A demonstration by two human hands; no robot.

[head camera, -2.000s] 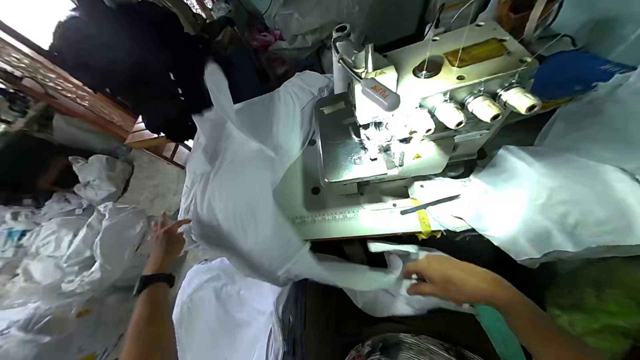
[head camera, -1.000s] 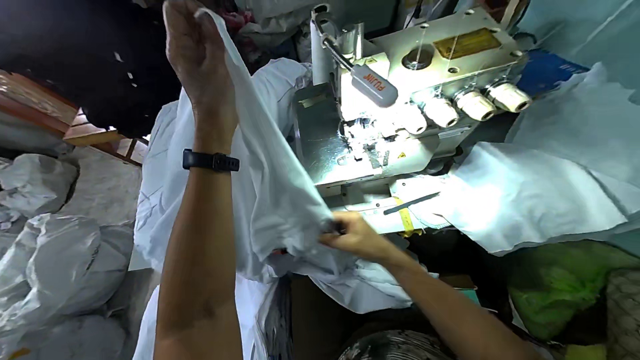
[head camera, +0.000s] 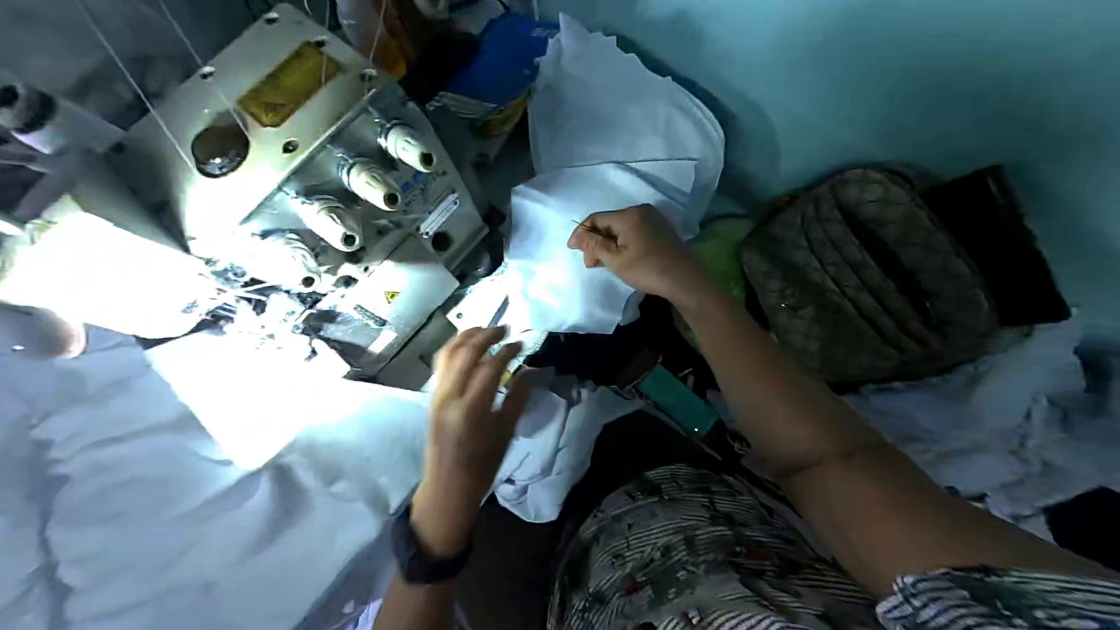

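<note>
An overlock sewing machine [head camera: 376, 227] with several tension dials stands at the left under a bright lamp. White fabric [head camera: 219, 490] spreads over its bed and hangs towards my lap. My left hand [head camera: 472, 394], blurred, is raised above the fabric beside the machine, fingers apart and holding nothing. Over the stacked white cut pieces [head camera: 560, 254] right of the machine is my right hand [head camera: 621, 245], its fingers curled; a thin dark line shows at the fingertips, too small to name, and whether it is held is unclear.
A quilted brown bag [head camera: 866, 280] rests by the turquoise wall [head camera: 875, 79], with more white cloth [head camera: 989, 402] below it. A teal object [head camera: 678, 398] lies near my right forearm. Behind the machine is a blue package [head camera: 503, 57]. Threads run down to the machine.
Both hands have let go of the white fabric I was lifting; it now lies across the machine's bed. My right hand is over the pieces at the right. The view has swung right.
</note>
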